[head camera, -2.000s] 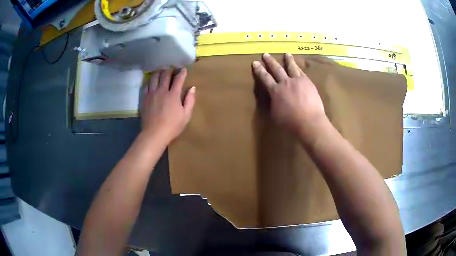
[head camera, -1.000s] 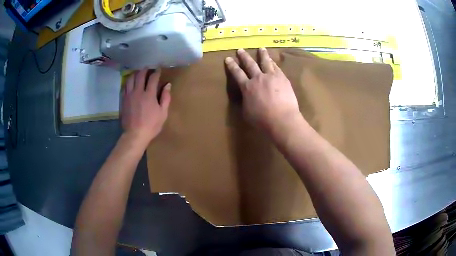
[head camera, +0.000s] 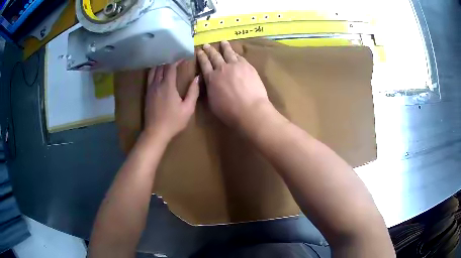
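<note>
A brown bag panel (head camera: 323, 101) lies on the table, its top edge along the yellow sewing template (head camera: 227, 33). The white-grey sewing machine head (head camera: 136, 43) stands over the panel's upper left part and hides the needle area. My left hand (head camera: 169, 101) lies flat on the panel just below the head, thumb apart, its fingertips close to the head's lower edge. My right hand (head camera: 230, 83) presses flat on the panel right beside it, fingertips at the template's lower edge. Neither hand grips anything. No carry handle shows.
The handwheel (head camera: 112, 8) sits on top of the head. A blue-framed control screen (head camera: 17, 15) and a yellow-orange bar (head camera: 53, 30) are at upper left. A dark cable lies on the grey table (head camera: 76, 171) at left. A stack of brown pieces (head camera: 429, 229) is at lower right.
The panel and template have shifted left in the view, and the panel now extends left past the head. My hands are closer together, with my left hand further onto the panel.
</note>
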